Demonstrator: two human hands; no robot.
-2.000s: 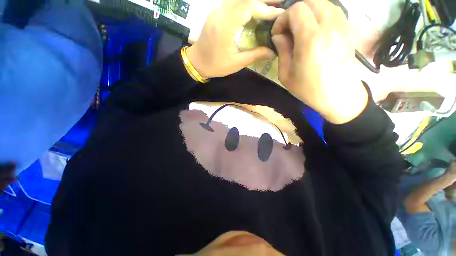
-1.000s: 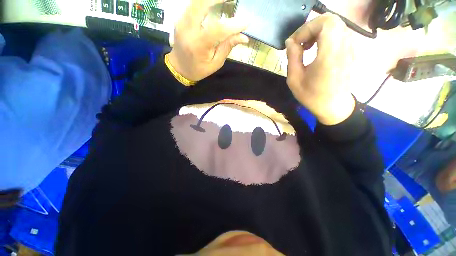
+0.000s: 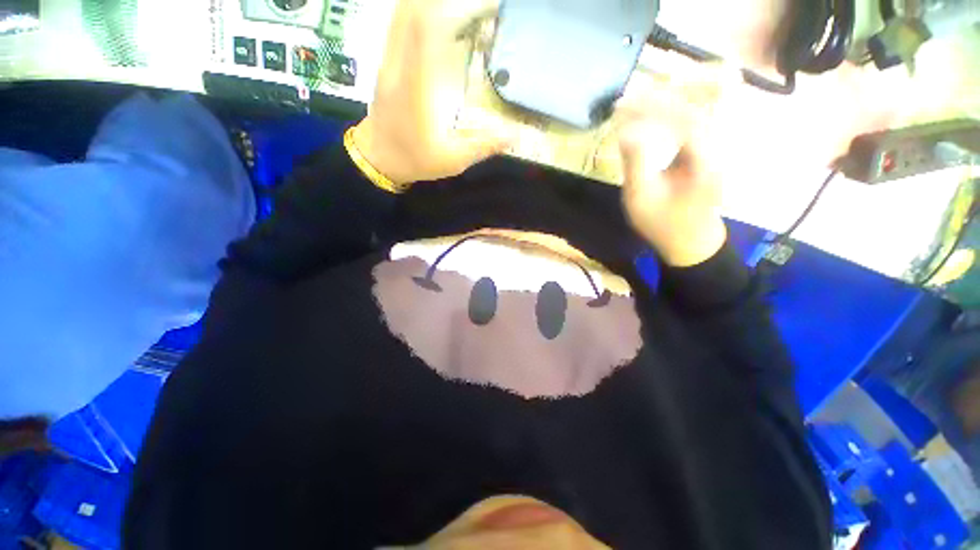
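Observation:
A dark grey, silvery-looking cube socket [image 3: 570, 59] is at the top middle, cut off by the upper edge, with one flat face towards me and small round marks near its corners. A black cord [image 3: 688, 45] leaves its right side. My left hand [image 3: 430, 102] is at the cube's left side and holds it; its fingertips are hidden or washed out by glare. My right hand [image 3: 675, 150] is at the cube's lower right, overexposed and blurred, fingers bent; whether it touches the cube is unclear.
A coiled black cable [image 3: 819, 38] and a plug [image 3: 901, 41] lie at the upper right. A power strip [image 3: 919, 150] with a red switch is at the right. Printed white and green sheets [image 3: 322, 54] lie upper left. A person in blue [image 3: 118, 258] is at the left. Blue bins [image 3: 827, 322] are lower right.
Earlier both hands were close together around a dark object. The cube's flat face then came into view and has since turned and shifted slightly left. My right hand has moved down a little.

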